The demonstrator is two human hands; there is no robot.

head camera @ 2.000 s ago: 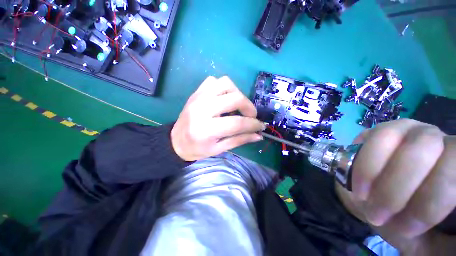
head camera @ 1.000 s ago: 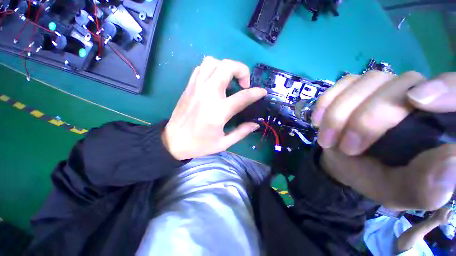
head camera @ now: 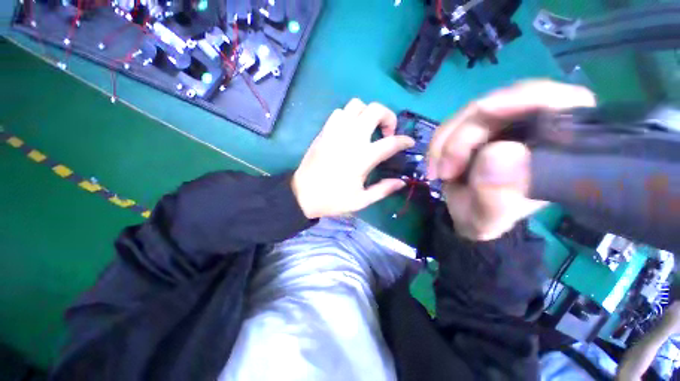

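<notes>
The black housing half (head camera: 419, 132) lies on the green bench, its right part hidden behind my right hand. My left hand (head camera: 344, 158) is at its left end, thumb and fingers curved around the end and touching or nearly touching it. My right hand (head camera: 496, 160) is blurred and closed around the electric screwdriver (head camera: 608, 178), a thick grey-and-black cylinder with its body pointing right. The driver's tip is hidden behind the hand. Thin red wires (head camera: 408, 198) hang from the housing's near side.
A black parts tray (head camera: 253, 119) with wired modules and green dots is at upper left. A second housing assembly (head camera: 425, 59) lies at the back. At lower right are another person's arm (head camera: 649, 346) and a teal box (head camera: 622, 281). Yellow-black tape (head camera: 62, 171) marks the floor.
The view has shifted, so the bench things appear further right. The screwdriver's body has swung into view across the right side. My left hand has come off the bit and opened at the housing's end.
</notes>
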